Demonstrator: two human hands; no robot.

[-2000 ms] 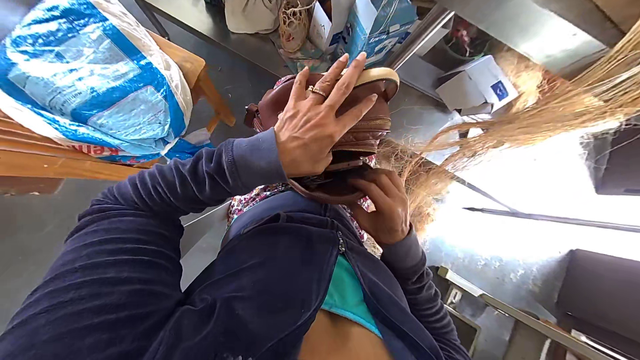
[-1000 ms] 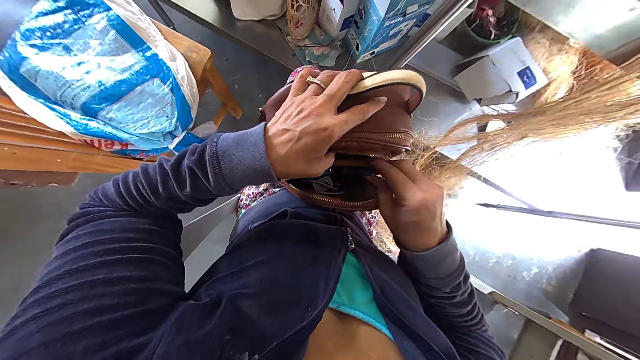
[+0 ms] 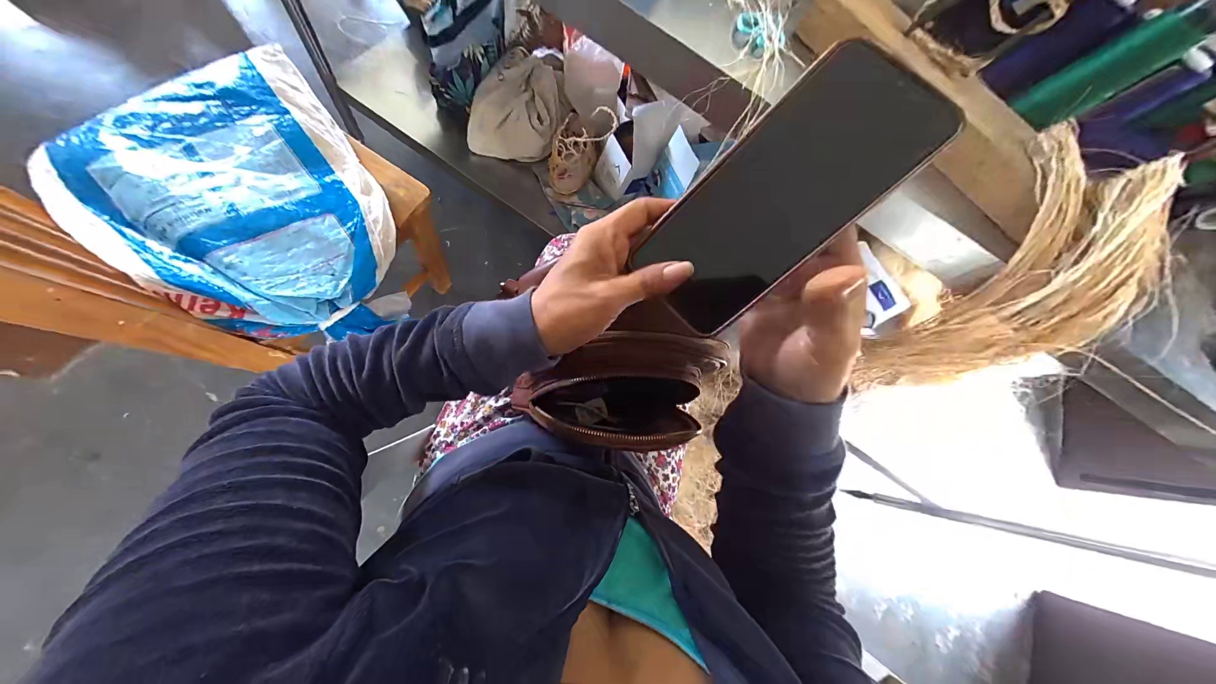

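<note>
A smartphone (image 3: 798, 180) with a dark screen is tilted up to the right, held at its lower left edge by my left hand (image 3: 608, 275), the thumb lying along the front. My right hand (image 3: 803, 332), blurred, is at the phone's lower right edge, its fingers partly hidden behind it; whether it grips the phone I cannot tell. Below both hands a brown zippered bag (image 3: 617, 442) rests on my lap over floral fabric (image 3: 475, 418). Its front zip compartment gapes, with a dark inside and a small pale item in it.
A blue and white plastic bag (image 3: 228, 180) sits on a wooden seat (image 3: 142, 313) at left. Ahead, a metal shelf (image 3: 418, 123) holds a beige cloth bag (image 3: 518, 104) and boxes. Long natural fibres (image 3: 1026, 294) hang at right, near green and purple rolls (image 3: 1111, 62).
Both hands have left the brown bag and moved up and forward. The phone, not visible before, is now in my left hand. The view has shifted.
</note>
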